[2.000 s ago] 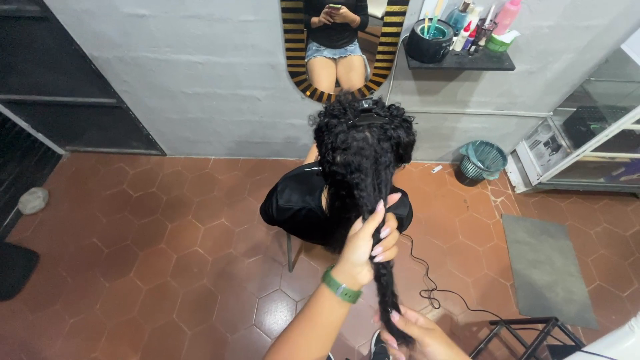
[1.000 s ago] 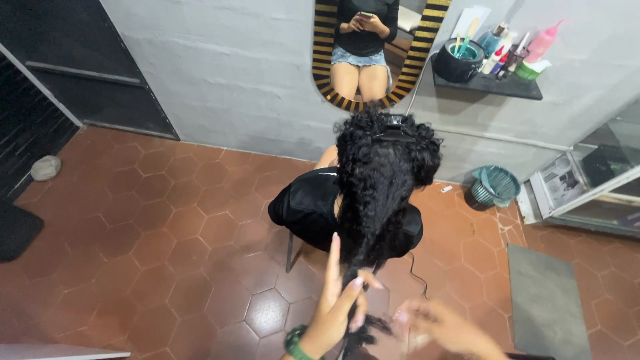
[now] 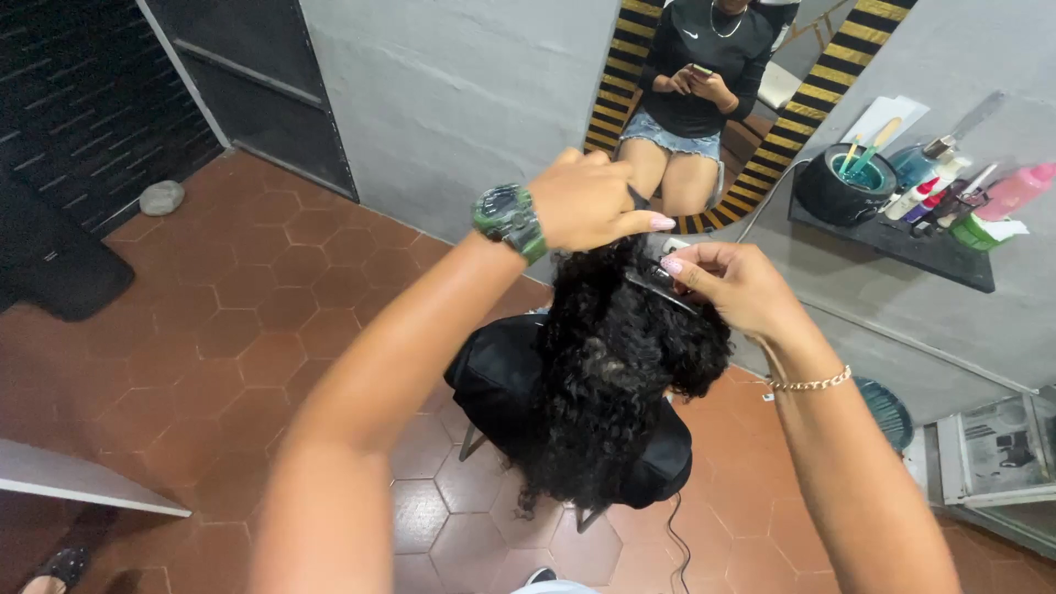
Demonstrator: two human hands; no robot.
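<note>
Black curly hair (image 3: 610,379) hangs loose down the back of a seated person in a black top (image 3: 499,371). My left hand (image 3: 590,202), with a green watch at its wrist, is above the crown, knuckles up and thumb extended; a small dark tip shows beside it, and what lies under its fingers is hidden. On the right of the crown, my right hand (image 3: 734,285) pinches at a dark, shiny hair clip (image 3: 660,290) set in the hair. A chain bracelet circles that wrist.
A striped-frame mirror (image 3: 833,74) reflects the seated person holding a phone. On the right, a black wall shelf (image 3: 899,239) bears a black pot (image 3: 841,186) and several bottles. A bin (image 3: 883,412) and a cable (image 3: 681,536) are on the tiled floor.
Both hands have left the lower lengths, which they gripped two seconds ago, and moved up to the crown. The gathered hair now hangs loose and spread.
</note>
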